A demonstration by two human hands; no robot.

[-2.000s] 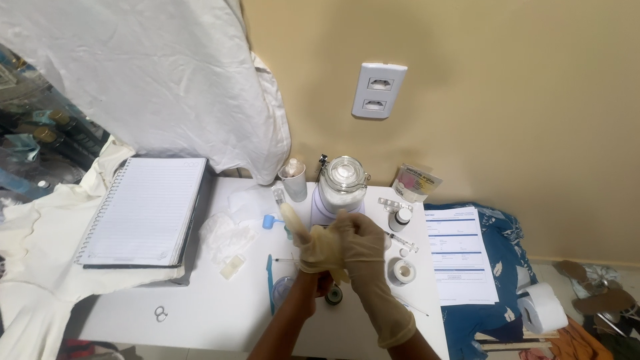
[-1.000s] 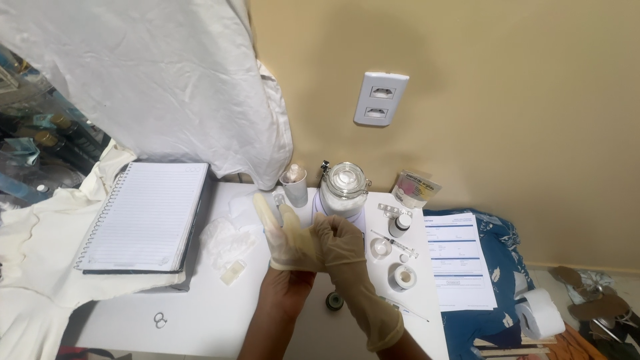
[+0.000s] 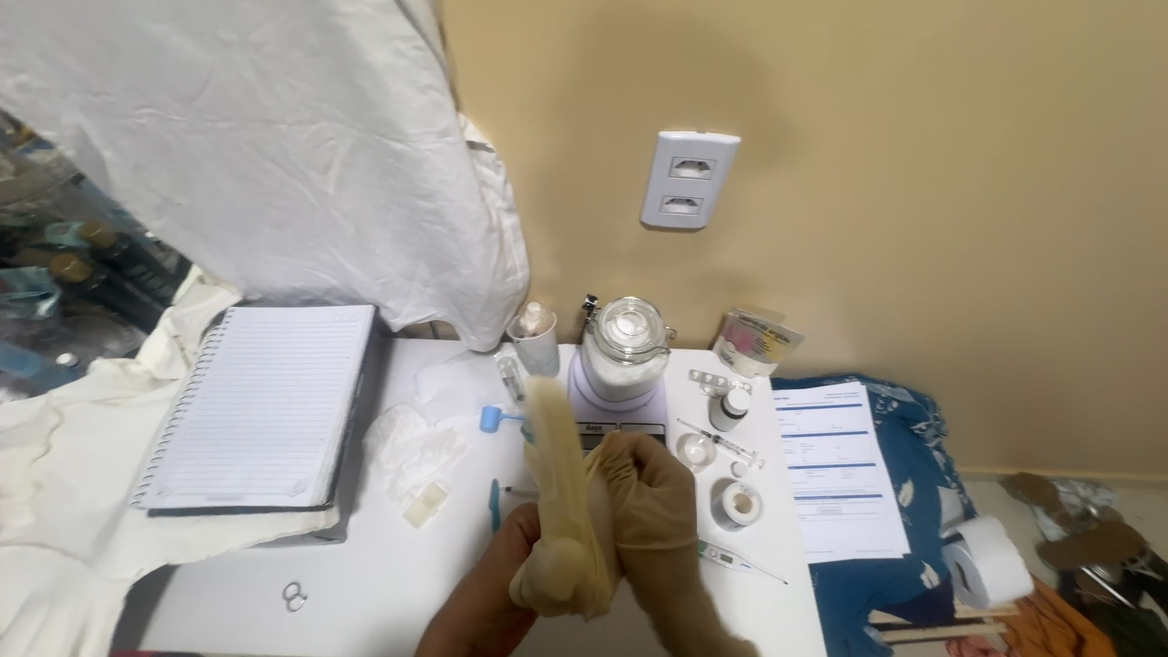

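My right hand [image 3: 650, 493] wears a cream latex glove, and its fingers pinch the edge of a second latex glove [image 3: 558, 493]. That second glove is bunched around my left hand [image 3: 497, 570], whose wrist and thumb are bare; the glove's fingers point up, and my left fingers are hidden inside or behind it. Beyond my hands, a clip-top glass jar [image 3: 626, 351] of white material stands on a kitchen scale [image 3: 655, 415]. A digital thermometer [image 3: 730, 557] lies just right of my right hand.
At left lies a spiral notebook [image 3: 260, 411], with two rings [image 3: 294, 596] in front. A plastic cup [image 3: 534, 342], syringe [image 3: 721, 443], small bottle [image 3: 730, 409], tape roll [image 3: 736, 505] and blue razor [image 3: 493, 418] surround my hands. Printed sheets [image 3: 844, 474] lie at right.
The second glove's fingers, spread over my left hand one second ago, now stand up in a narrow bunch. My right hand still grips its edge.
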